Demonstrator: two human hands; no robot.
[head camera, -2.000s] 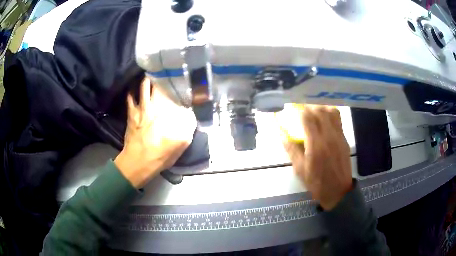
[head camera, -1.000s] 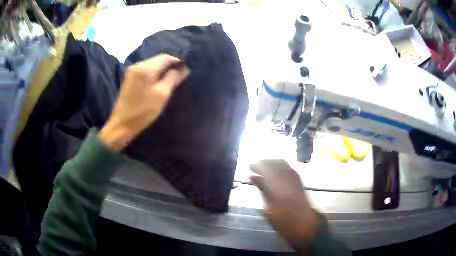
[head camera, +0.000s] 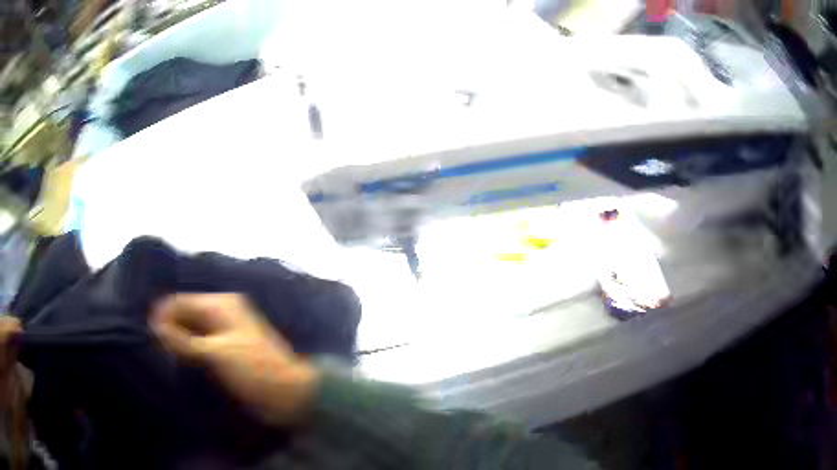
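The dark garment (head camera: 92, 386) lies heaped at the left front of the white table, blurred by motion. My right hand (head camera: 234, 353) reaches across from the right and pinches the cloth, its green sleeve crossing the lower middle. My left hand (head camera: 11, 395) is cut off by the left edge, at the end of a taut dark fold that runs to my right hand; its grip is hidden. The white sewing machine head (head camera: 514, 170) with its blue stripe stands right of the garment. No cloth is seen under the needle area, which is blurred and overexposed.
Another dark cloth piece (head camera: 184, 87) lies at the back left. Blurred yellow scissor handles (head camera: 528, 246) lie under the machine arm. The phone (head camera: 633, 280), bright with glare, lies to their right. The table's grey front edge (head camera: 569, 395) runs along the lower right.
The view has swung. The garment has moved from beside the needle to the left front. My right hand has crossed left and gripped it; my left hand has moved to the picture's left edge.
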